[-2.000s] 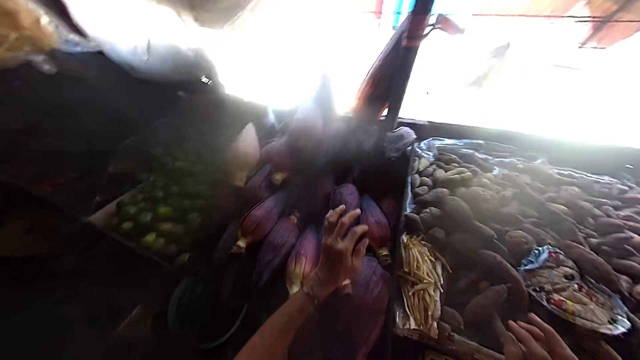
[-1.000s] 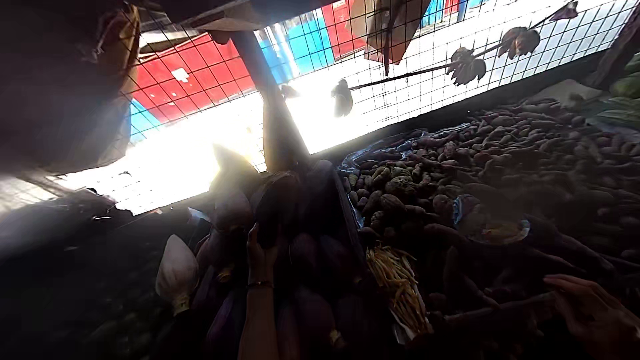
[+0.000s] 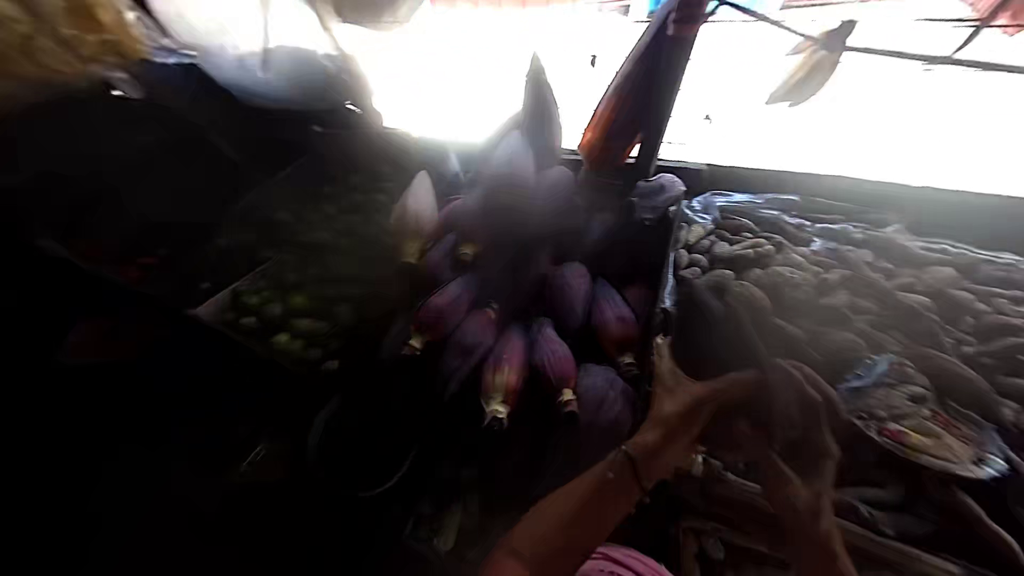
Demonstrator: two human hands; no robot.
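My left hand (image 3: 680,412), with a thin band on its wrist, reaches in from the bottom, right of the pile of purple banana blossoms (image 3: 504,368). It grips a large dark object (image 3: 712,324), apparently a banana blossom, with its thumb up along the left side. Close against it on the right is my right hand (image 3: 804,436), its fingers bent near the lower end of the dark object. Motion blur hides whether the right hand grips it too. Other blossoms lie with pale cut stems toward me, and one paler blossom (image 3: 416,212) stands upright at the pile's left.
Brown tubers (image 3: 840,304) fill the right side, with a plastic-lined dish of small items (image 3: 936,436) among them. Small green produce (image 3: 296,320) lies in a tray at left. A post (image 3: 640,88) rises behind the blossoms; a pale flower (image 3: 812,68) hangs at upper right.
My left hand has left the blossom pile and moved right, now with a dark object in it. My right hand has come close to my left. The view has swung about.
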